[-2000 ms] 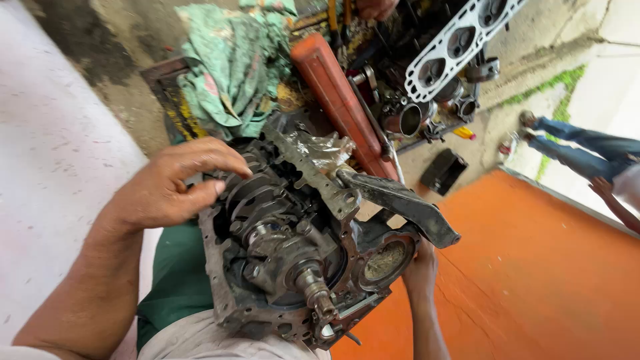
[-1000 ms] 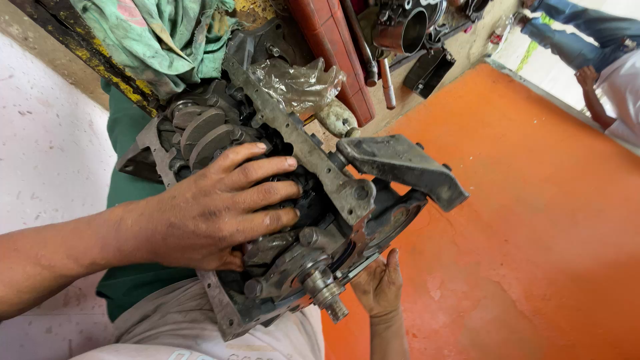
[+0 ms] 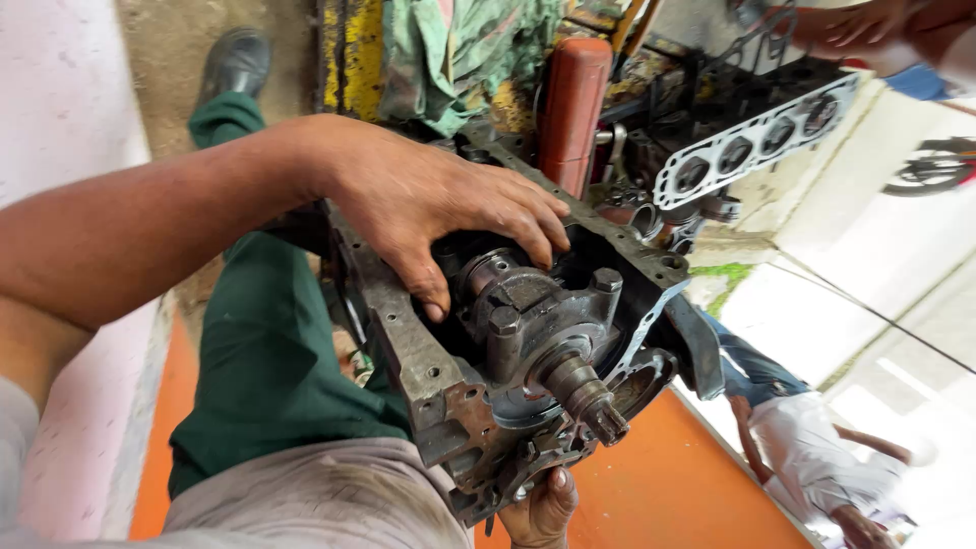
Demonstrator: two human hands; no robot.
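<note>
An engine block [image 3: 415, 358] lies with its open crankcase up, close to the lap. Inside it, a dark metal crankshaft [image 3: 576, 385] sits under a bearing cap [image 3: 526, 297] with two bolts. My left hand [image 3: 427, 198] reaches over from the left, its thumb on one side of the crankshaft and its fingers curled over the other; the palm's contact is hidden. At the block's lower end, my right hand [image 3: 543, 512] grips the edge from below, thumb showing and most fingers hidden. A metal bracket [image 3: 695, 347] projects from the block's right side.
Beyond the block lie a green rag [image 3: 465, 61], a red case [image 3: 573, 114], a head gasket [image 3: 755, 145] and several pistons [image 3: 679, 221]. A yellow worn metal frame [image 3: 361, 61] stands behind. A person in a white shirt [image 3: 808, 435] is at right; another person's hands [image 3: 869, 27] are at upper right.
My left hand went from open over the block's left side to down on the crankshaft, and now reaches in with its thumb spread. The view has shifted considerably.
</note>
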